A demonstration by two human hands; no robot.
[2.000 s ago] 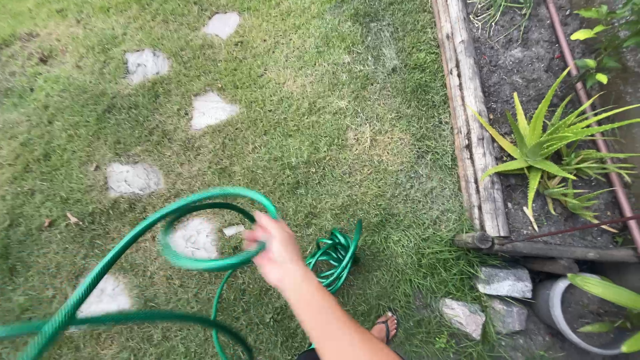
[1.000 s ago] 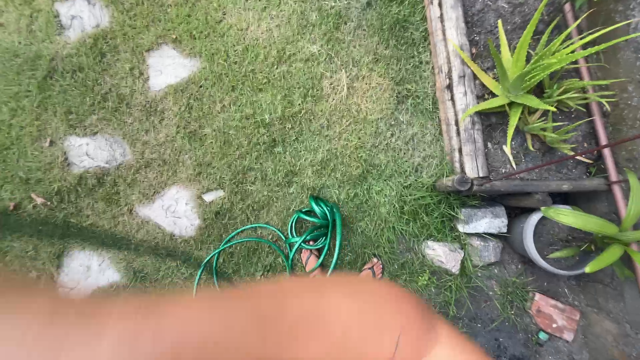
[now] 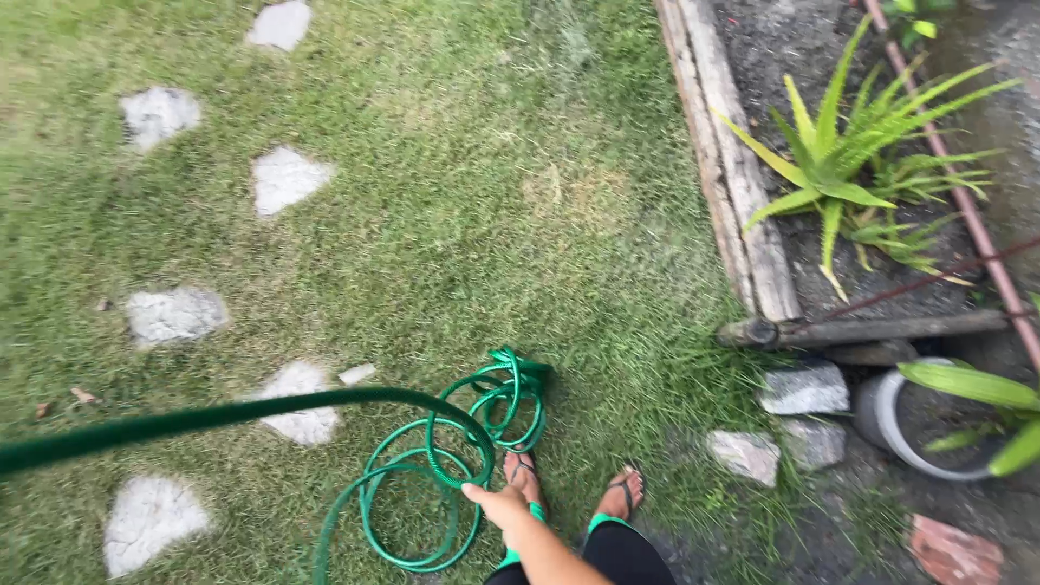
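My right hand (image 3: 500, 505) reaches up from the bottom edge, its thumb and fingers closed on the green garden hose (image 3: 426, 396). From the hand the hose bends up in a curve and runs off past the left edge. Loose loops of it hang or lie below and left of the hand; which of them touch the ground I cannot tell. A tangled pile of the same hose lies on the grass just in front of my sandalled feet (image 3: 621, 491). My left hand is out of view.
Pale stepping stones (image 3: 177, 317) are set in the lawn at left. At right, weathered logs (image 3: 743, 211) edge a bed with an aloe-like plant (image 3: 829, 175). Nearby are rocks (image 3: 804, 388), a round planter (image 3: 890, 422), a reddish stone (image 3: 955, 548) and a long rusty pipe (image 3: 951, 146).
One second ago a blurred forearm crossed the bottom of the view; now my right hand shows on the hose near my feet. More loose loops lie beside the pile than before.
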